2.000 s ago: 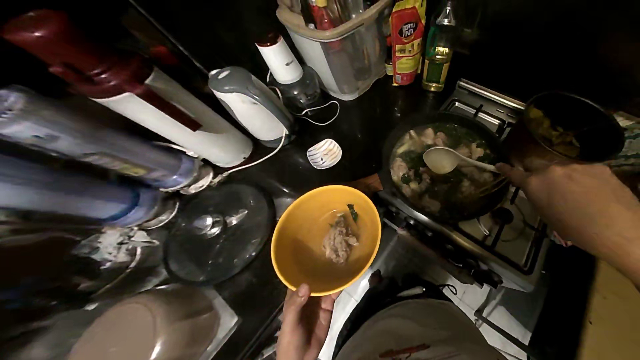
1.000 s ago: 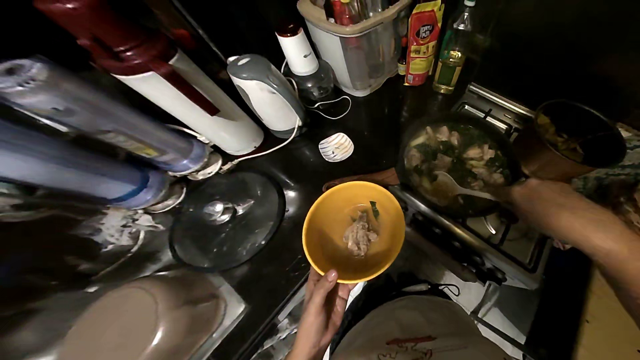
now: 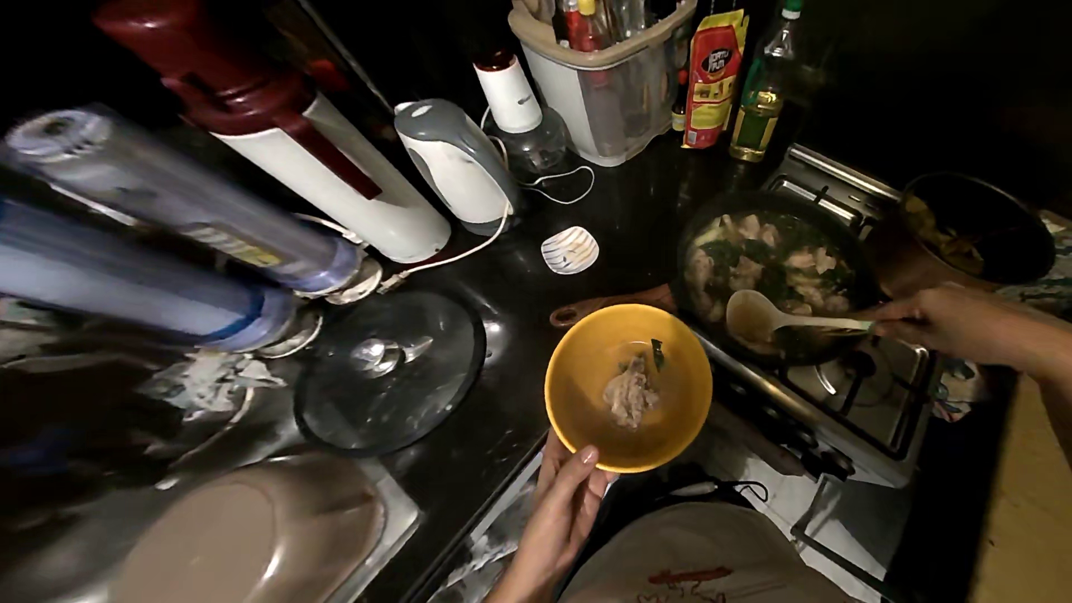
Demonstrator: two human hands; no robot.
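Note:
My left hand [image 3: 574, 486] grips the near rim and underside of a yellow bowl [image 3: 578, 419], which holds a piece of meat [image 3: 630, 397], a green leaf [image 3: 657, 354] and some liquid. At the right, my right hand [image 3: 930, 322] is closed on the handle of a white ladle [image 3: 754, 320]. The ladle's bowl, with broth in it, is over the near side of a dark pan [image 3: 854, 251] of meat chunks and leafy greens. This pan sits on a gas stove [image 3: 900, 402], its wooden handle [image 3: 599, 308] pointing left behind the bowl.
A glass lid [image 3: 389, 419] lies on the counter left of the bowl. Beyond it stand an electric kettle [image 3: 461, 167], a red-and-white thermos [image 3: 352, 176], a utensil bin [image 3: 611, 92] and an oil bottle [image 3: 758, 109]. A second pot [image 3: 997, 226] is right of the pan; an upturned basin [image 3: 251, 536] is near left.
The ladle's bowl, down among the food a second ago, now shows higher at the pan's near side with broth in it. My left hand still holds the yellow bowl.

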